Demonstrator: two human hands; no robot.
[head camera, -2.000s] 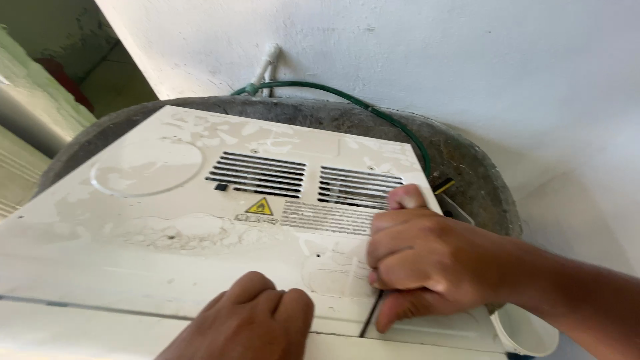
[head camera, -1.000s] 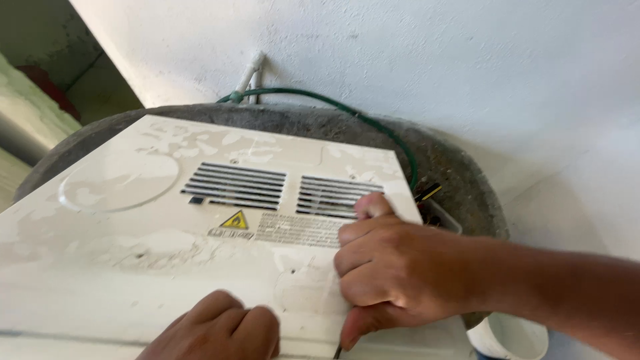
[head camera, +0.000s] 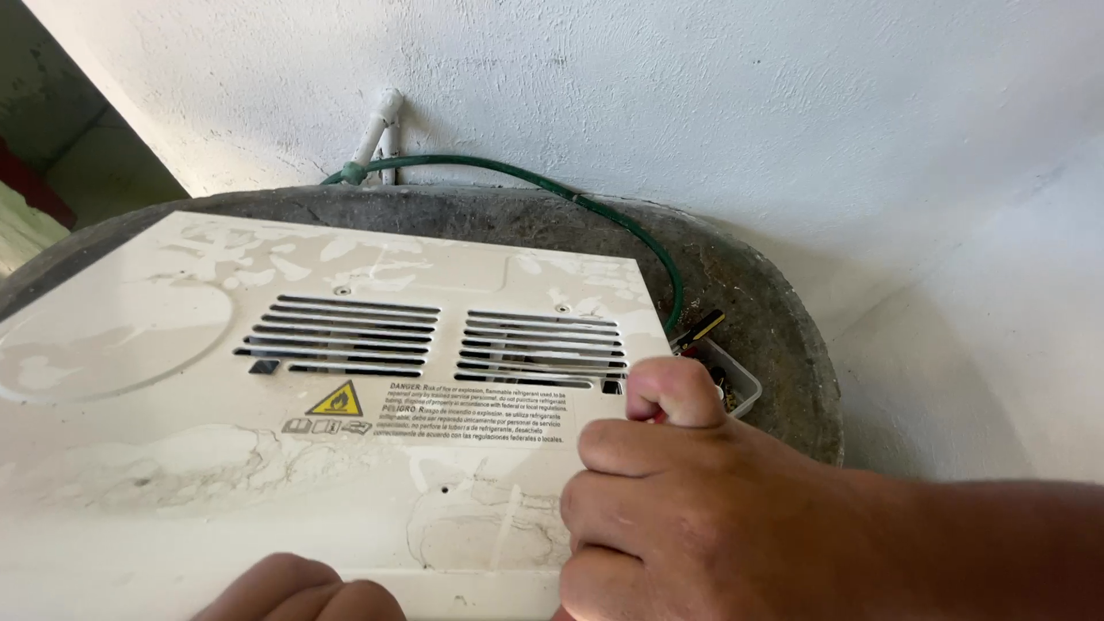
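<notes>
A white metal appliance panel (head camera: 345, 466), stained and peeling, fills the lower left of the view. It has two groups of vent slots (head camera: 539, 345), a yellow flame warning triangle (head camera: 338, 399) and small holes. My right hand (head camera: 690, 509) is curled over the panel's right side, closed around a tool; only a bit of its red part (head camera: 657, 417) shows between the fingers. The tool's lower end is out of sight. My left hand (head camera: 302, 591) lies at the panel's near edge with bent fingers, cut off by the frame, and what is under it is hidden.
Beneath the panel is a rounded grey concrete surface (head camera: 780, 345) against a white wall. A green hose (head camera: 552, 183) curves behind the panel from a white pipe (head camera: 377, 129). A clear plastic container (head camera: 749, 388) and a black and yellow tool handle (head camera: 700, 331) lie to the right.
The view has shifted. Two seconds ago a thin dark shaft showed below my right hand; it is out of sight now. Both hands stay near the panel's near right part.
</notes>
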